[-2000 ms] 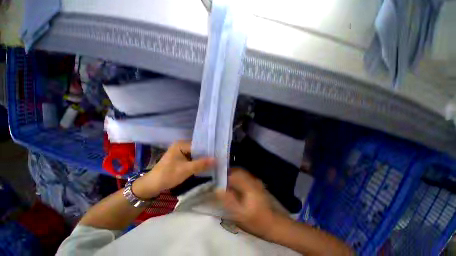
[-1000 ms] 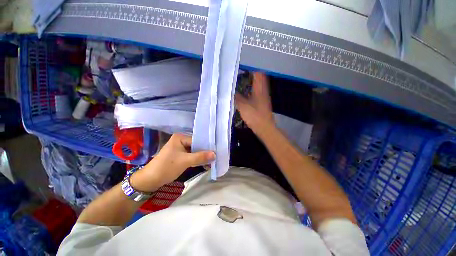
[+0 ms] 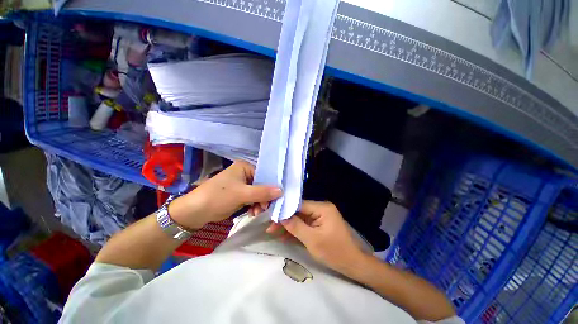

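A long, narrow light-blue fabric strip point(image 3: 293, 107) hangs from the tabletop over its front edge down to my lap, with layers folded lengthwise. My left hand point(image 3: 244, 193) pinches its lower end from the left, thumb on top. My right hand point(image 3: 317, 229) holds the lower right corner of the same end between thumb and fingers. The strip's upper end runs out of the top of the picture. Needle and machine head are not in view.
The table edge carries a grey ruler strip point(image 3: 405, 56). Light-blue cloth point(image 3: 529, 28) lies at the upper right. Below are a stack of pale pieces point(image 3: 209, 82), a left blue basket point(image 3: 95, 142) with spools, red scissors handles point(image 3: 163, 166), and blue baskets point(image 3: 472, 218) at the right.
My right hand has come back from under the table edge to the strip's lower end. My left hand still holds the strip. The view has shifted slightly downward.
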